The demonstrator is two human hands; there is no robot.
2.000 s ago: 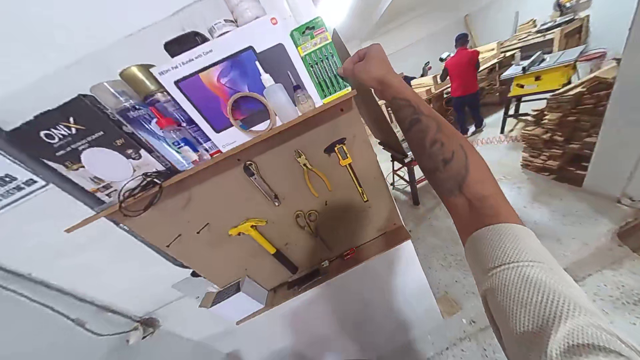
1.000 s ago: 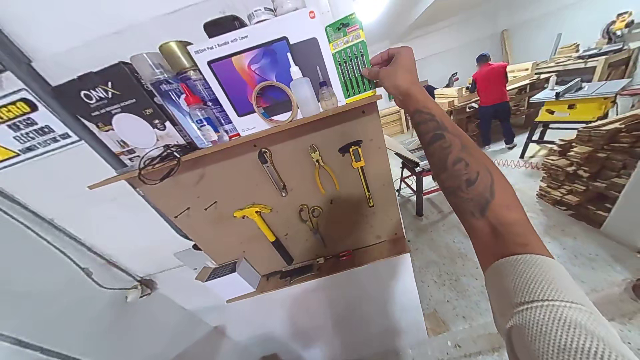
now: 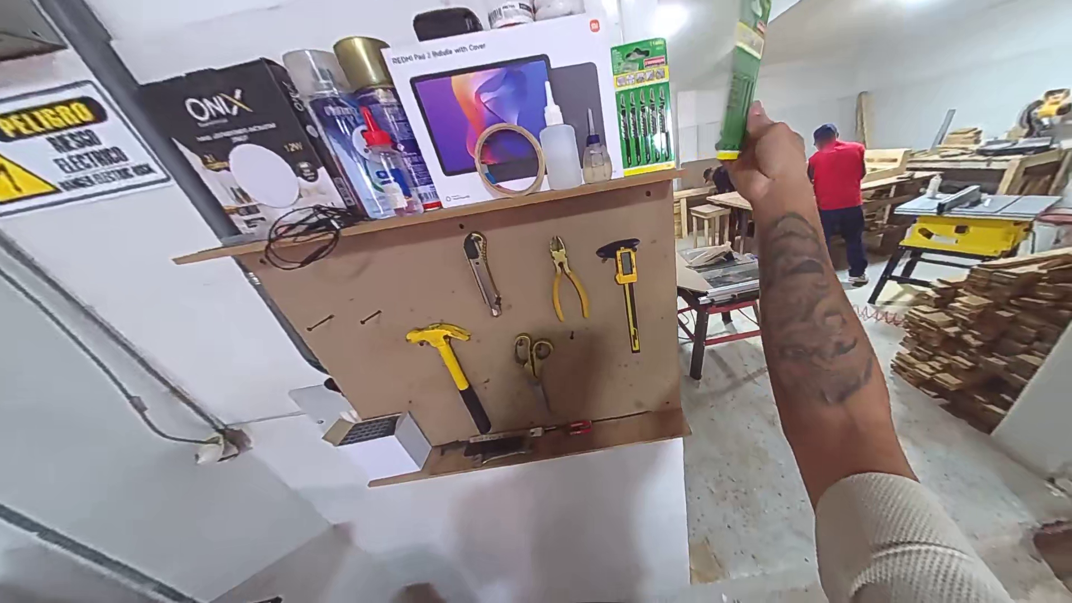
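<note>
My right hand [image 3: 766, 155], raised right of the upper shelf, grips a green pack [image 3: 744, 84] by its lower end; the pack's top is cut off by the frame edge. Another green pack of jigsaw blades [image 3: 643, 109] stands on the shelf beside a tablet box [image 3: 419, 92]. In front of that box are a roll of tape [image 3: 479, 159], a white squeeze bottle [image 3: 560, 155] and a small bottle [image 3: 597, 161]. On the board below hang a utility knife [image 3: 483, 275], yellow-handled pliers [image 3: 569, 285], a caliper [image 3: 628, 293], a claw hammer [image 3: 454, 368] and scissors [image 3: 533, 356]. My left hand is out of view.
The upper shelf [image 3: 402, 224] also carries spray cans [image 3: 360, 126], a black lamp box [image 3: 243, 151] and a coiled cable [image 3: 306, 239]. A lower shelf [image 3: 636, 429] holds small tools. To the right are a person in red [image 3: 837, 176], a table saw [image 3: 963, 234] and stacked wood [image 3: 971, 327].
My right hand has moved from the shelf's right end out to the right, now with a green pack in it. A similar pack remains on the shelf.
</note>
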